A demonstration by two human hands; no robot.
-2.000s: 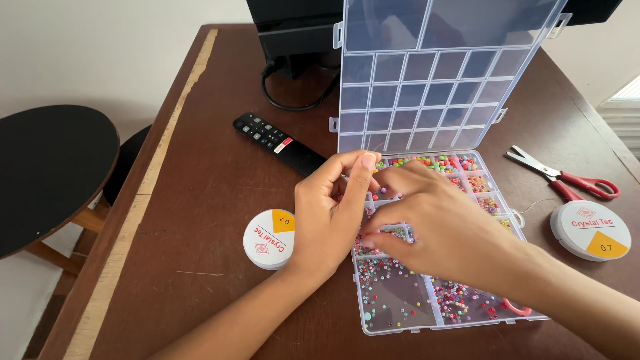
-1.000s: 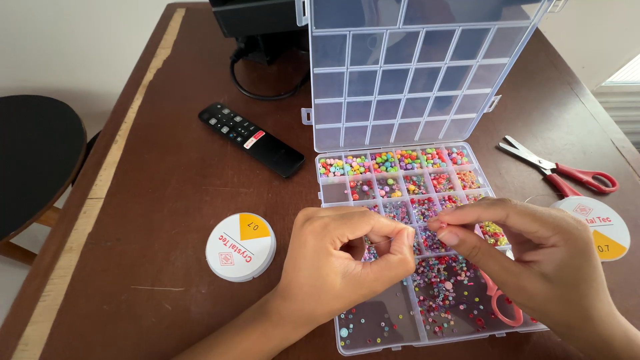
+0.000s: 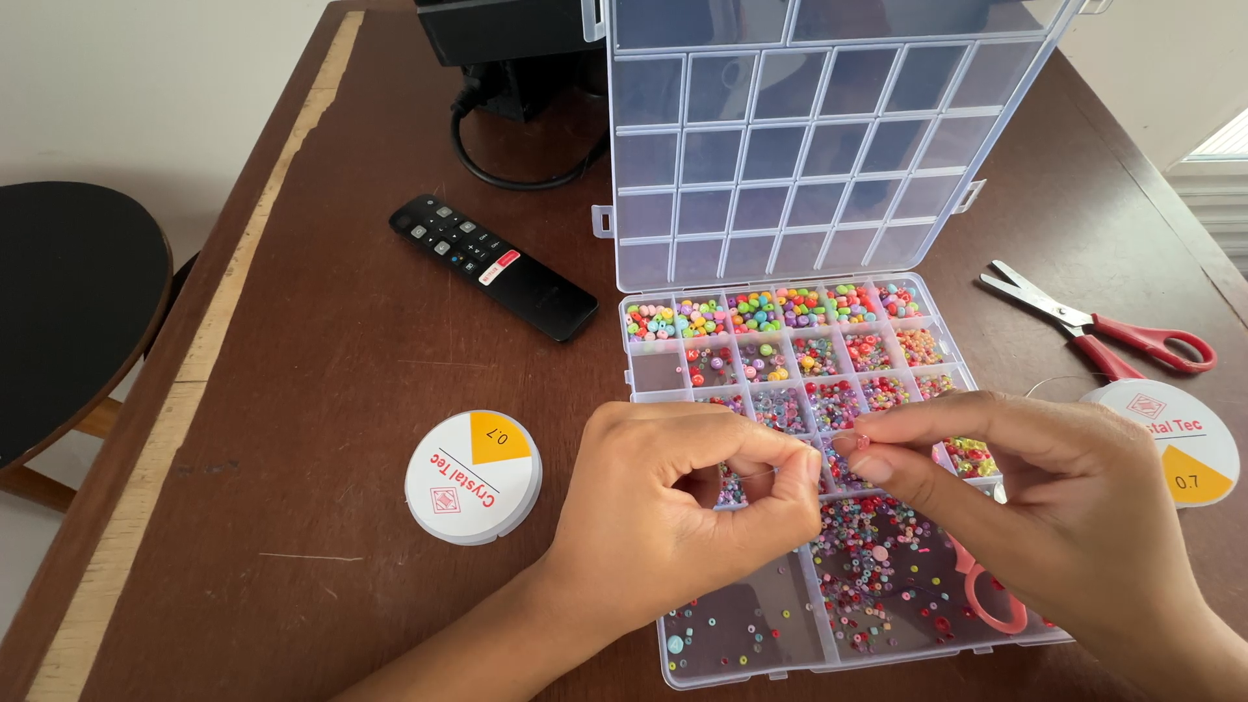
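My left hand [image 3: 697, 512] pinches a thin clear cord [image 3: 756, 475] between thumb and forefinger, above the open plastic bead box [image 3: 824, 639]. Just to its right, my right hand [image 3: 1033, 497] holds a small reddish bead [image 3: 862, 442] at its fingertips, with a bit of cord by it. The two hands are close but apart. Colourful beads [image 3: 756, 312] fill many compartments of the box. Pink-handled scissors [image 3: 994, 604] lie in the large lower right compartment, partly hidden by my right hand.
Left of the box are a spool of cord [image 3: 473, 478] and a black remote control [image 3: 492, 265]. Red-handled scissors [image 3: 1102, 322] and a second spool [image 3: 1185, 439] lie at the right. The transparent lid [image 3: 780, 146] stands upright behind. A black stool [image 3: 78, 302] is beside the table.
Two seconds ago my hands were close together over the box's upper and middle compartments; they are now lower over it, fingertips slightly apart. The bead at my right fingertips shows more plainly.
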